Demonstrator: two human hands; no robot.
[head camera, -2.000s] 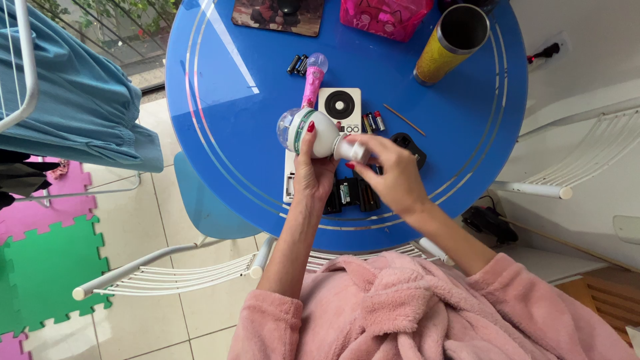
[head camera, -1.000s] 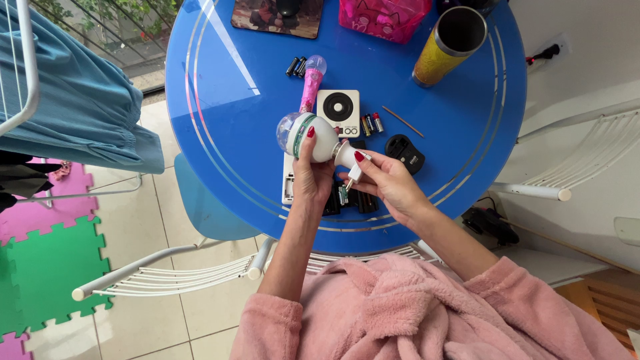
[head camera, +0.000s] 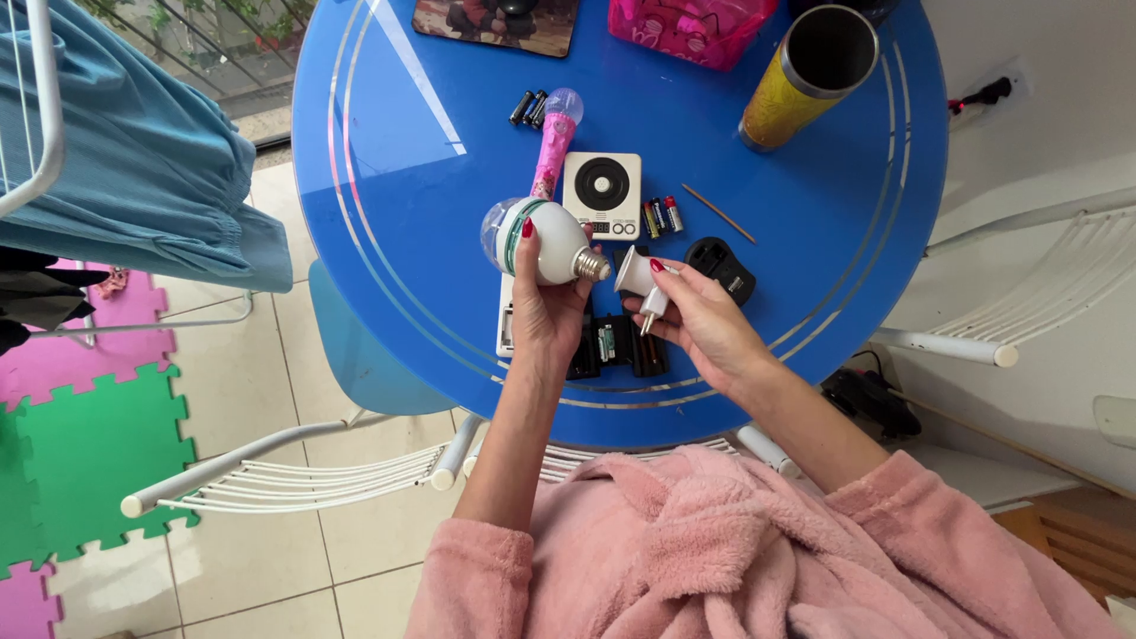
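My left hand (head camera: 548, 302) grips a white disco light bulb (head camera: 552, 244) with a clear faceted dome and a green band. Its metal screw base points right and is bare. Just beside it, my right hand (head camera: 697, 311) holds a white lamp socket adapter (head camera: 632, 273) with a two-pin plug, its flared mouth facing the screw base. The two parts are apart. Behind the bulb lie a pink toy microphone (head camera: 553, 146) and a cream device with a black dial (head camera: 603, 191). Small batteries (head camera: 662, 216) lie to that device's right.
Around my hands on the round blue glass table (head camera: 426, 231) are black battery holders (head camera: 611, 344), a black computer mouse (head camera: 721, 266), a wooden stick (head camera: 719, 214) and black batteries (head camera: 529, 108). Farther back stand a yellow tumbler (head camera: 803, 80) and a pink bag (head camera: 688, 27). White chairs (head camera: 311, 479) flank the near edge.
The bulb's screw base has come out of the white socket adapter. My right hand has moved away from the bulb with the adapter, leaving a gap between the two.
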